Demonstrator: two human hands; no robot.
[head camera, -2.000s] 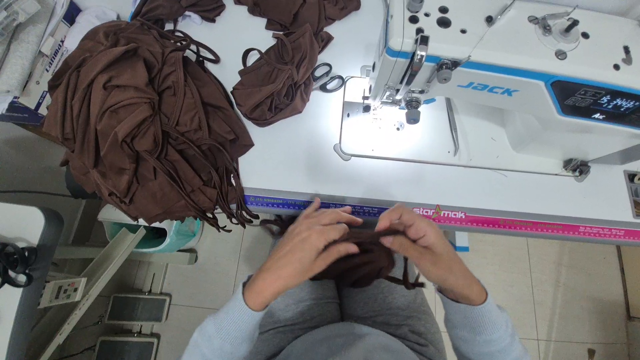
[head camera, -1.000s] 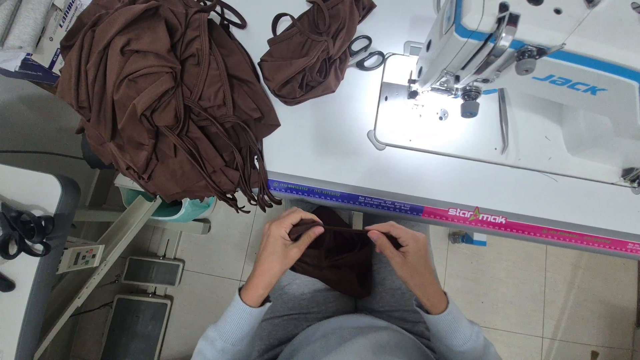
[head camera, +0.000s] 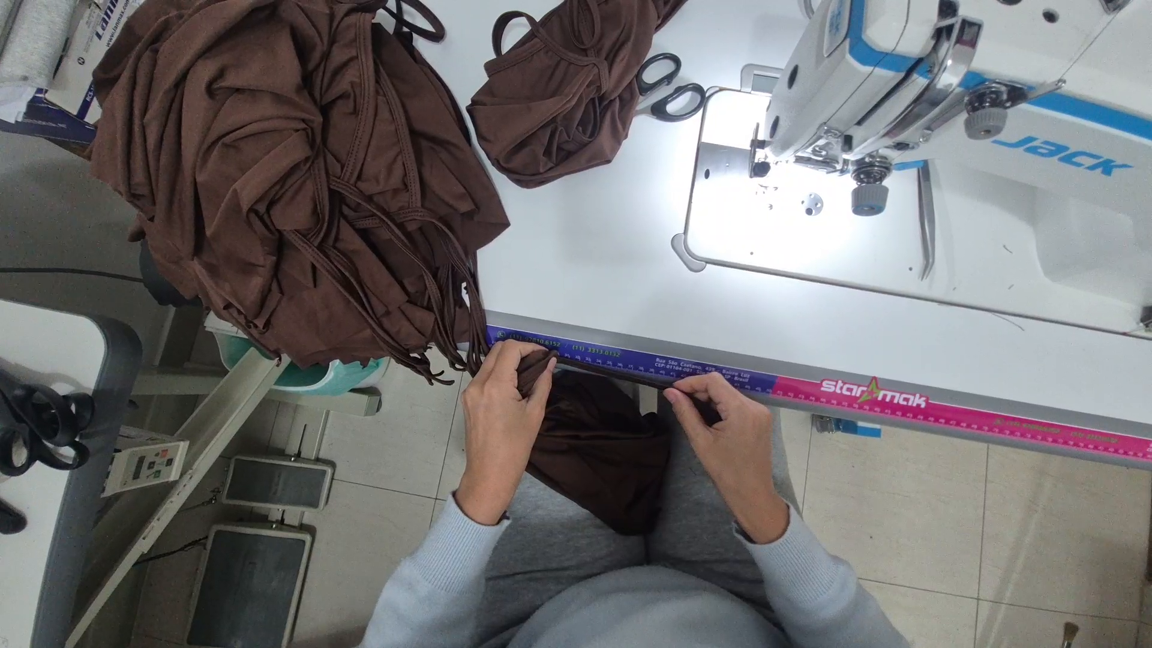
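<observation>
A brown fabric garment (head camera: 612, 450) hangs over my lap, just below the table's front edge. My left hand (head camera: 507, 414) pinches its upper left part between thumb and fingers. Between the two hands a thin band of the same cloth is stretched nearly straight, beside the printed ruler strip (head camera: 630, 358) on the table edge. My right hand (head camera: 720, 441) pinches the right end of that band. Some of the garment's lower part lies in shadow, so its shape is unclear.
A large pile of brown garments (head camera: 261, 171) with dangling straps overhangs the table's left side. Another brown garment (head camera: 558, 99) lies near black-handled scissors (head camera: 670, 87). A Jack sewing machine (head camera: 900, 81) stands at right. Below left are a teal bin (head camera: 333, 376) and a side table (head camera: 45, 315).
My hands have moved apart, and the band between them is stretched longer than one second ago. Two seconds ago they were close together on the bunched cloth. The view has shifted.
</observation>
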